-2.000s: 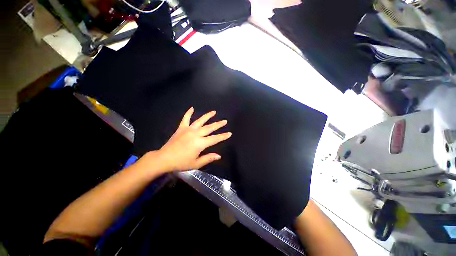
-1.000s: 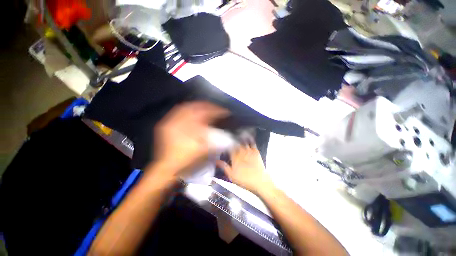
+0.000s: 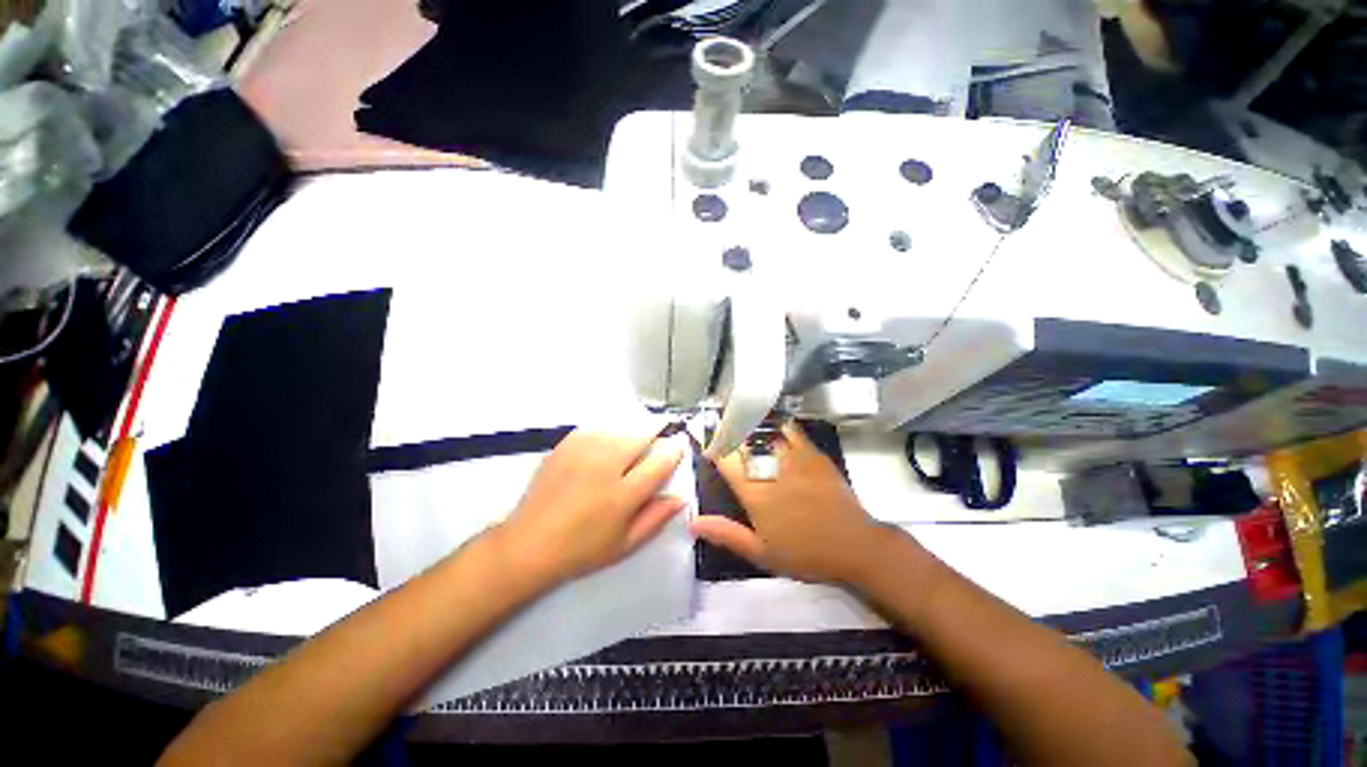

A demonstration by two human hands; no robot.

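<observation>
A garment panel lies on the table, with a flat black part (image 3: 300, 435) at the left and a pale reverse (image 3: 570, 607) under my hands. A thin black strip (image 3: 472, 447) runs across the pale side towards the needle area. My left hand (image 3: 600, 495) presses on the pale fabric just left of the needle. My right hand (image 3: 787, 502) lies on a black fabric part (image 3: 724, 555) right of the needle. The fingertips of both hands gather under the white lockstitch machine head (image 3: 660, 270); what they pinch there is hidden.
Black-handled scissors (image 3: 963, 468) lie under the machine arm, beside the control panel (image 3: 1109, 393). A black stack (image 3: 188, 188) and plastic bags lie back left. Black pieces (image 3: 510, 90) lie behind. A ruler (image 3: 705, 682) marks the front edge. A red box (image 3: 1267, 555) stands right.
The view has turned to the machine. The panel, earlier spread black side up, now shows its pale reverse. Both hands have moved to the needle area.
</observation>
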